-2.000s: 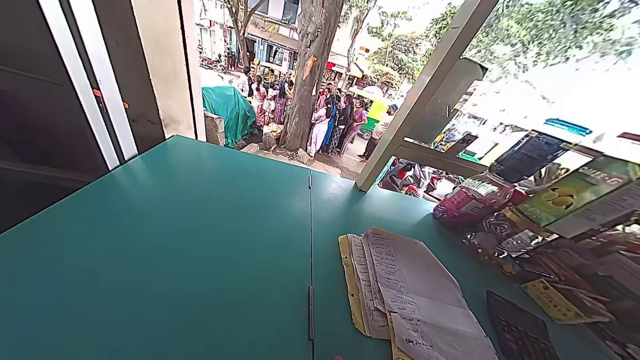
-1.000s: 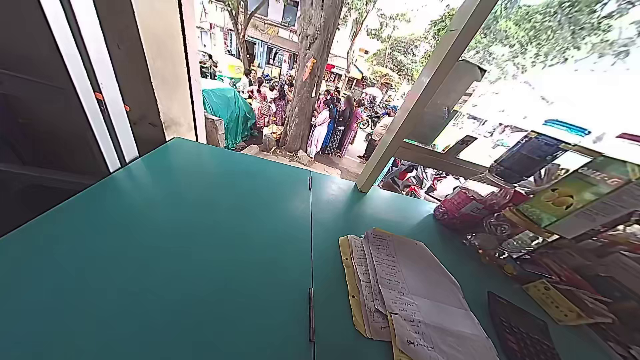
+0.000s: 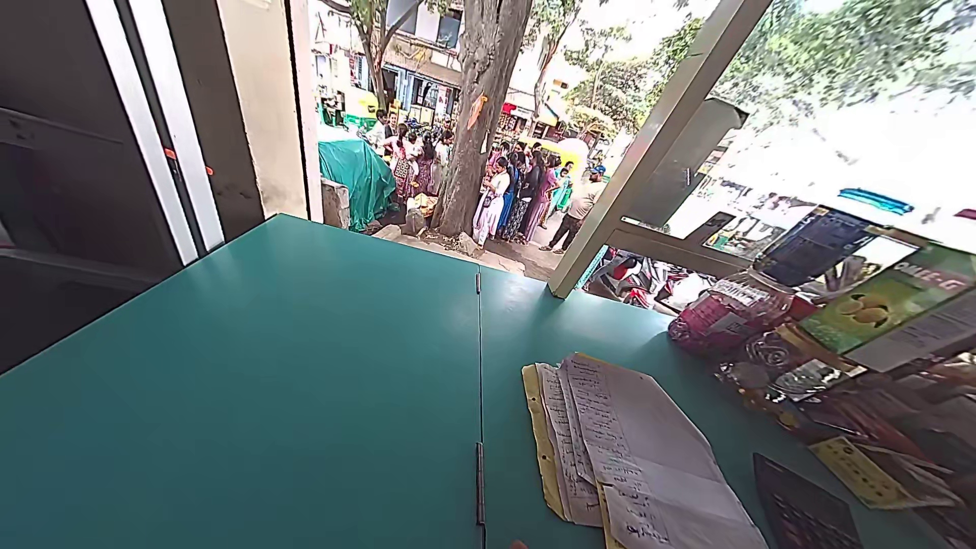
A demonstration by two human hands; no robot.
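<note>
Neither of my hands can be made out. A tiny skin-toned spot, perhaps a fingertip, touches the bottom edge of the view left of the papers, too little to tell which hand. Handwritten paper sheets [image 3: 663,450] lie stacked on the green countertop [image 3: 305,396], right of its hinged seam. Under their left side shows a yellow, hole-punched sheet or folder [image 3: 543,450]. A dark calculator or keypad [image 3: 808,507], cut off by the frame, lies right of the papers.
Plastic jars [image 3: 736,313], a green carton [image 3: 877,305] and a yellow box [image 3: 858,473] crowd the right side. A metal post [image 3: 656,145] rises from the counter's far edge. Outside stand a tree trunk [image 3: 476,130], a green tarpaulin cover [image 3: 354,179] and several people [image 3: 526,191].
Some people in the street have shifted a little, and vehicles behind them have moved. The papers and the things on the counter have stayed in place.
</note>
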